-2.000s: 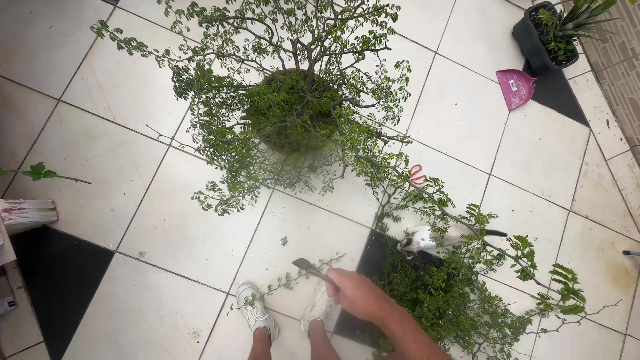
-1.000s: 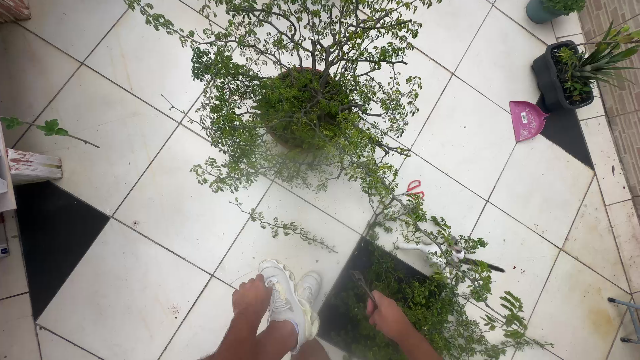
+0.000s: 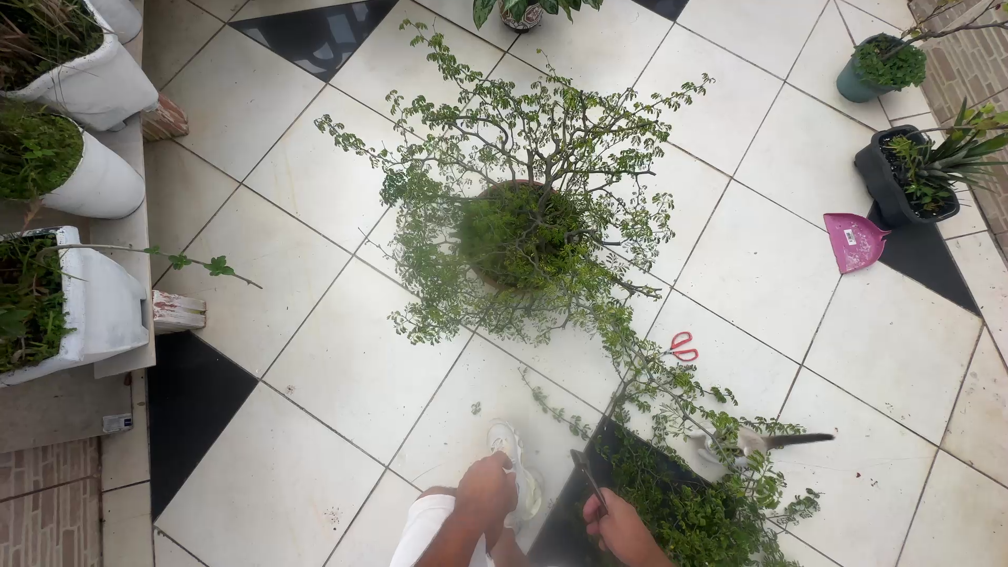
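Observation:
My right hand (image 3: 618, 520), at the bottom centre, grips a slim dark metal hand tool (image 3: 589, 479) whose flat end points up and left; its exact kind is unclear. My left hand (image 3: 487, 484) rests by my knee, above a white sneaker (image 3: 508, 445), its fingers curled; whether it holds anything is hidden. Ahead of both hands, a branching leafy shrub grows in a round pot (image 3: 494, 277). Cut leafy branches (image 3: 693, 512) lie heaped beside my right hand. Red-handled scissors (image 3: 682, 346) lie on the tiles right of the shrub. A cut sprig (image 3: 551, 405) lies between shrub and feet.
A cat (image 3: 744, 447) with a dark tail is partly behind the cut branches. At right lie a pink dustpan (image 3: 854, 242), a black planter (image 3: 870, 169) and a green pot (image 3: 854, 85). White planters (image 3: 110, 315) stand on a low bench at left, one twig jutting out.
My left hand, out of view two seconds ago, came into view by my leg. My right hand moved from above the shoes to beside the branch heap, still with the tool.

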